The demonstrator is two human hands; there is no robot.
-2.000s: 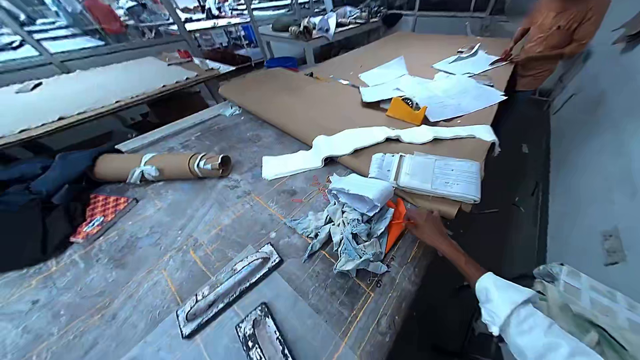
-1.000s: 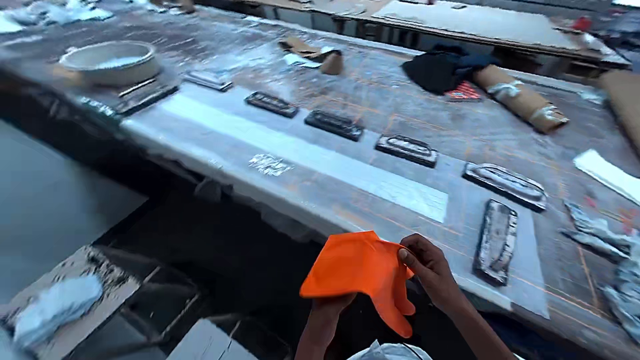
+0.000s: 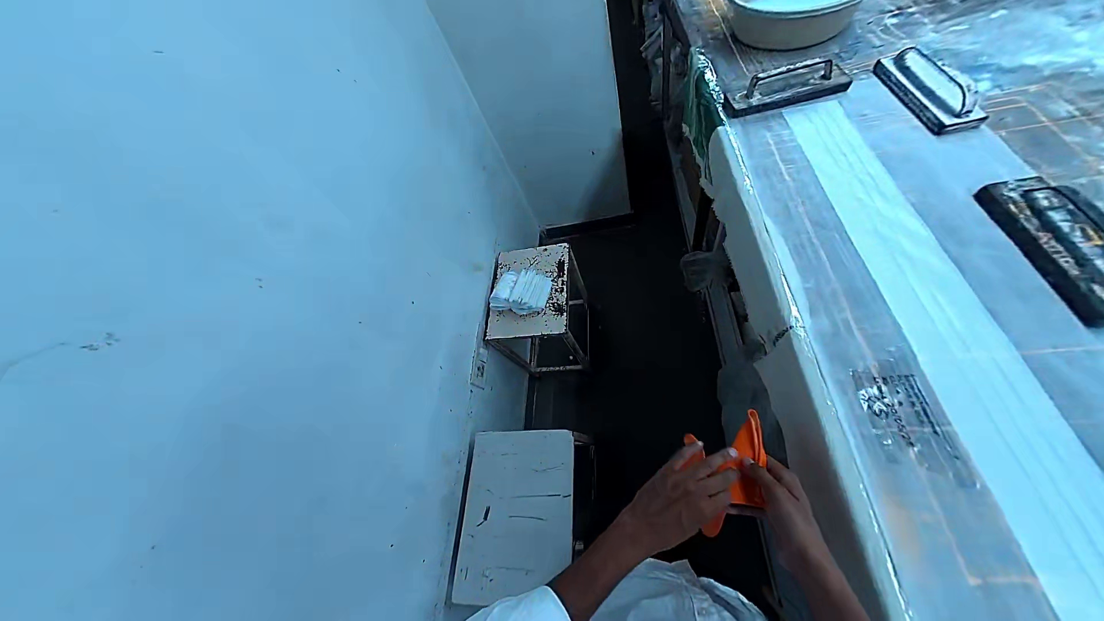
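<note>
A folded, bright orange piece of thin flexible material [image 3: 747, 466] is between my two hands, just off the near edge of the long table [image 3: 828, 414]. My left hand [image 3: 686, 500] grips it from the left, its fingers lying over the orange folds. My right hand [image 3: 780, 500] pinches it on the other side, close to the table's edge. A long pale strip [image 3: 931, 285] lies along the tabletop. Past its far end is a black block with a handle [image 3: 789, 86], with another handled block [image 3: 931, 90] to its right.
A dark handled block [image 3: 1056, 241] lies at the right, and a round tub [image 3: 793, 24] stands at the back. Against the pale wall [image 3: 259, 259] are a small stand [image 3: 517, 328] with folded white cloth [image 3: 522, 291] and a nearer white-topped stand [image 3: 522, 517]. Dark floor runs between.
The orange piece was beside crumpled cloth on the table, then spread between my hands off the table's edge; now it is folded smaller. The view has swung far toward the wall.
</note>
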